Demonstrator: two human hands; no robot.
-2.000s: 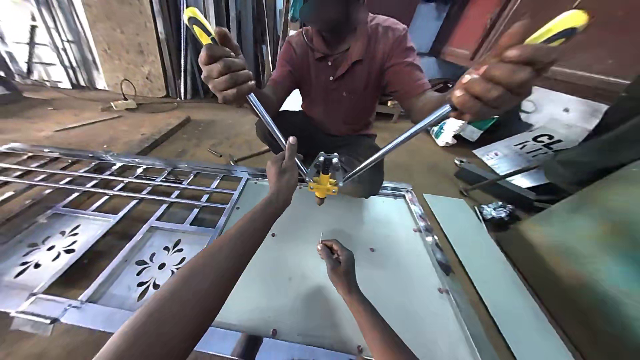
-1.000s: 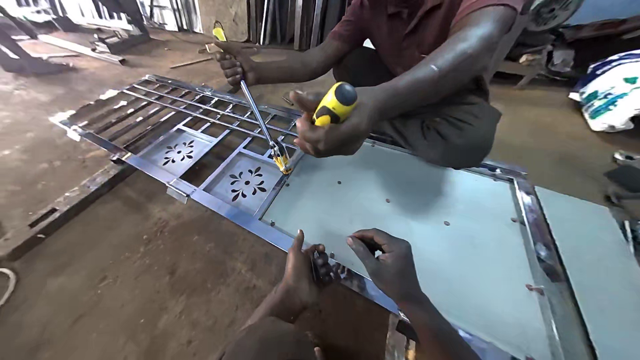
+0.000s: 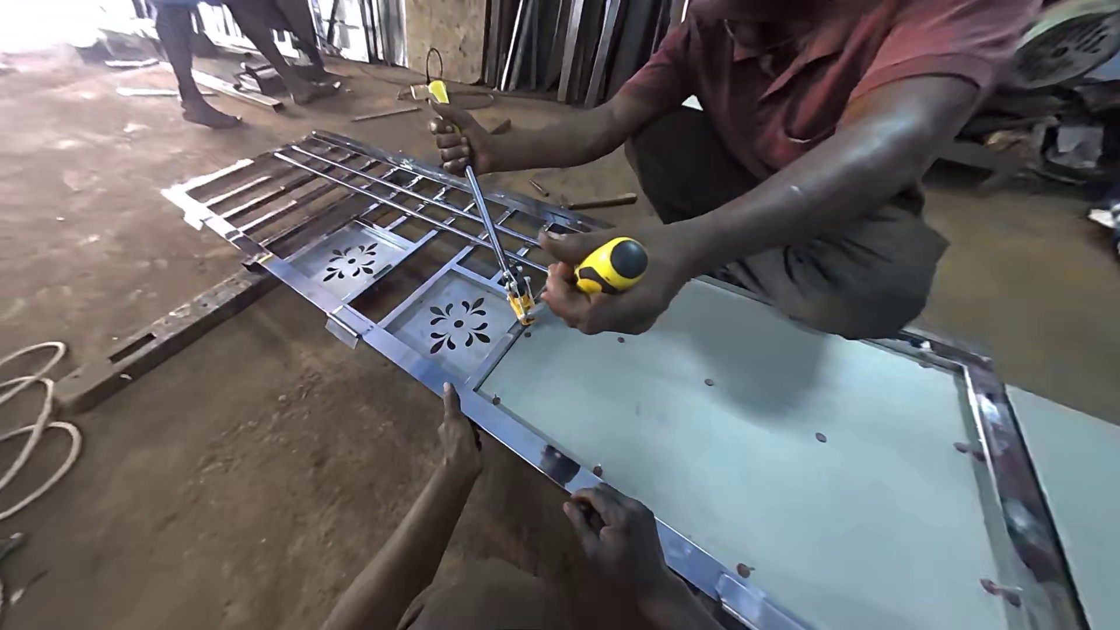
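Note:
My left hand (image 3: 459, 433) is at the near edge of a metal door frame (image 3: 516, 437), a finger pointing up against or just beside it. Curled at the same edge, farther right, is my right hand (image 3: 617, 525); whether something small is inside its fingers cannot be told. A pale sheet panel (image 3: 744, 446) dotted with rivets (image 3: 821, 437) fills the right part of the frame. Across from me a crouching person grips the yellow handles (image 3: 612, 265) of a long-armed lever riveter (image 3: 494, 227). Its yellow nose stands at the panel's left corner, beside a plate with a cut-out flower (image 3: 459, 324).
Thin metal bars (image 3: 376, 188) cross the frame's far left part. A dark metal beam (image 3: 184, 328) passes beneath it. Rope or cable (image 3: 39, 420) lies coiled on the earth floor at left. Another pale sheet (image 3: 1067, 481) lies at right. Another person's legs (image 3: 184, 61) are at upper left.
The riveter has gone from near the panel's far edge to its left corner, its arms brought closer together. My hands have moved from over the panel to the frame's near edge. The view has swung.

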